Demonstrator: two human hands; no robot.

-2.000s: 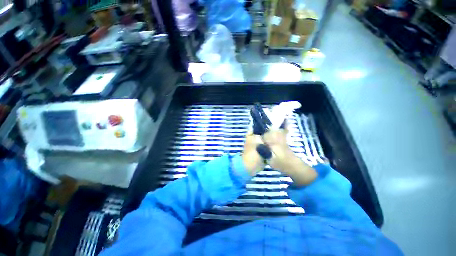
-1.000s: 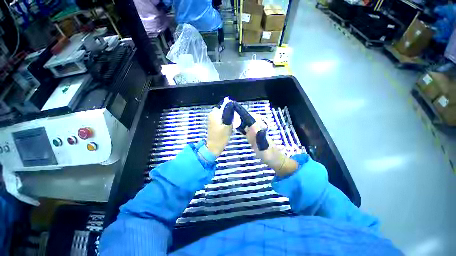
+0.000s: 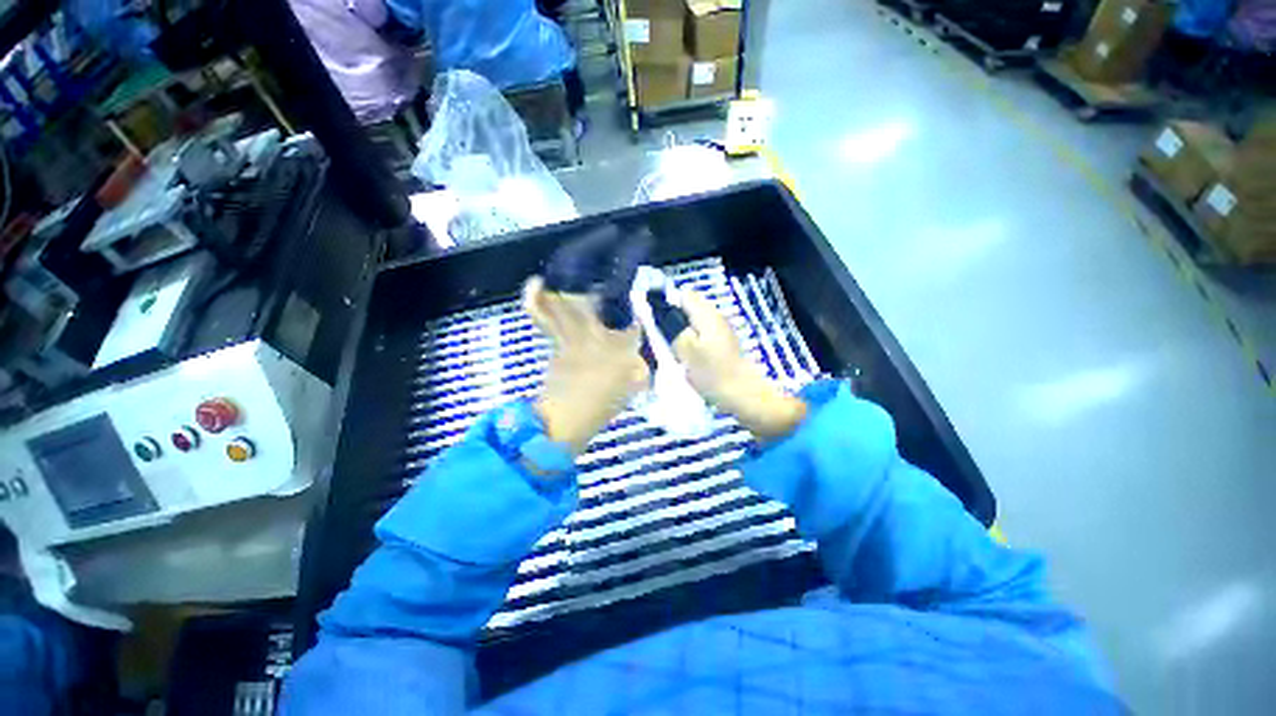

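Observation:
A small soft white wipe (image 3: 676, 399) hangs between my hands above the tray. My right hand (image 3: 728, 367) has black finger cots and pinches the wipe at its upper part. My left hand (image 3: 585, 343), also with black cots, is beside it; its fingers are raised and blurred, and whether it grips the wipe too cannot be told. Below lie rows of silver strips (image 3: 658, 525) in the large black tray (image 3: 917, 420), with a few upright columns at the right.
A white control box (image 3: 168, 434) with a screen and buttons stands left of the tray. Clear plastic bags (image 3: 483, 147) lie beyond the tray. People in pink and blue (image 3: 490, 42) sit farther off, near cartons (image 3: 686, 70). Part of another tray (image 3: 224, 664) shows lower left.
The view has shifted, turning toward the right. The white wipe, mostly hidden a second ago, now hangs down between my hands. My left fingers have spread and lifted away from my right fingers.

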